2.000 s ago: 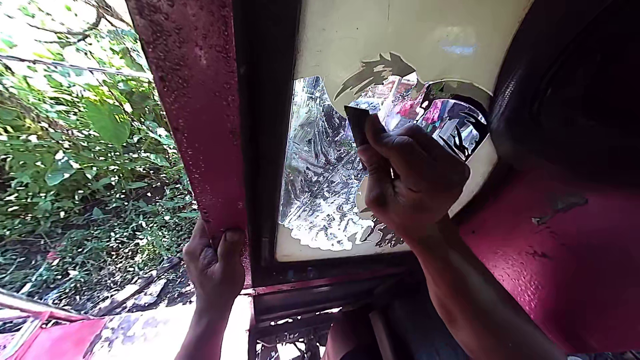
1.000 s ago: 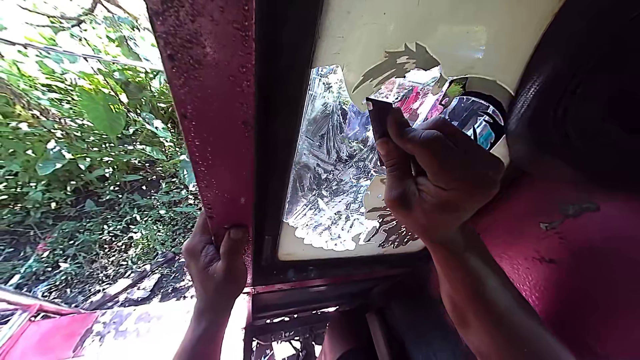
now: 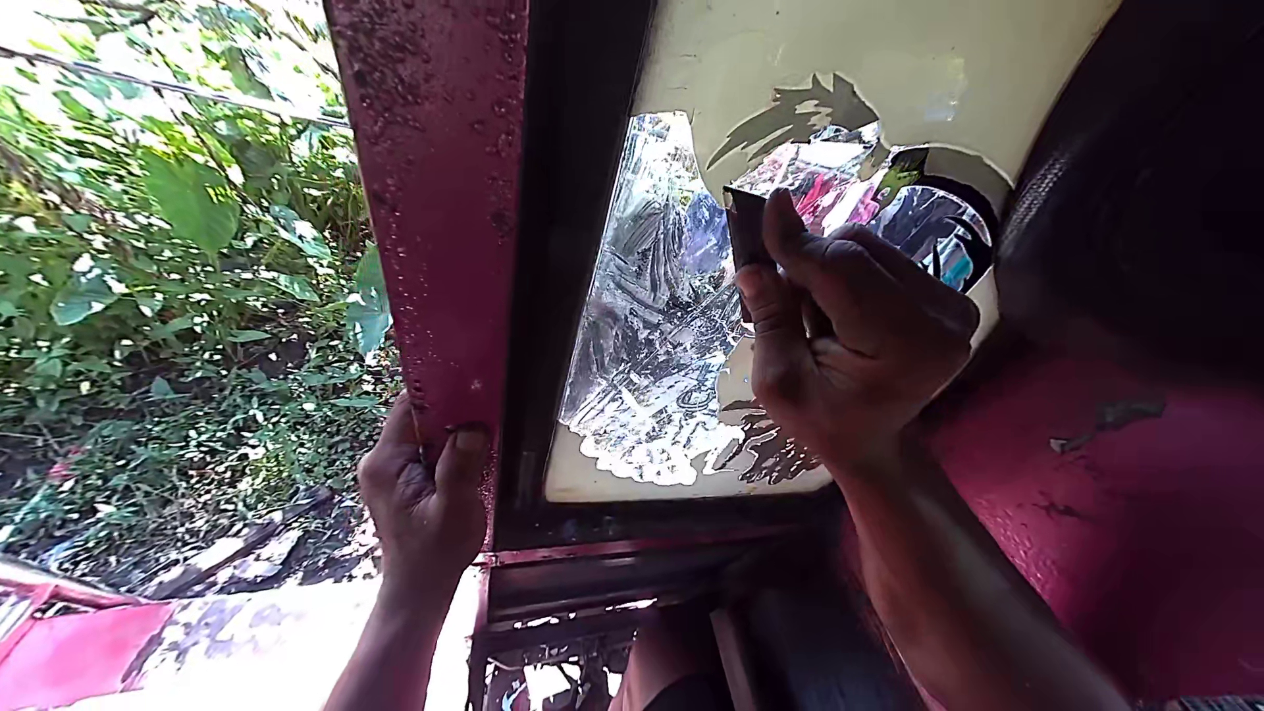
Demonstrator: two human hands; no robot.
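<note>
My right hand (image 3: 859, 326) pinches a small dark flat blade or scraper (image 3: 748, 232) between thumb and fingers, held before a window pane (image 3: 652, 326). The pane is partly covered by a cream-coloured film (image 3: 810, 49) with ragged cut-out shapes, and its uncovered part is streaked and shiny. Where the blade's far edge meets the glass, contact cannot be told. My left hand (image 3: 430, 494) grips the lower part of a red painted post (image 3: 444, 267) with a rough, pitted surface, left of the pane's black frame (image 3: 578, 197).
A large black rounded object (image 3: 1145, 188) stands at the upper right, above a glossy red panel (image 3: 1066, 494) with chipped paint. Green plants (image 3: 197, 247) grow outside on the left. Below the window are a red-edged ledge (image 3: 632, 548) and part of my leg (image 3: 662, 657).
Over the last two seconds my right hand with the blade stays in front of the pane, and my left hand stays on the post. The view has shifted slightly.
</note>
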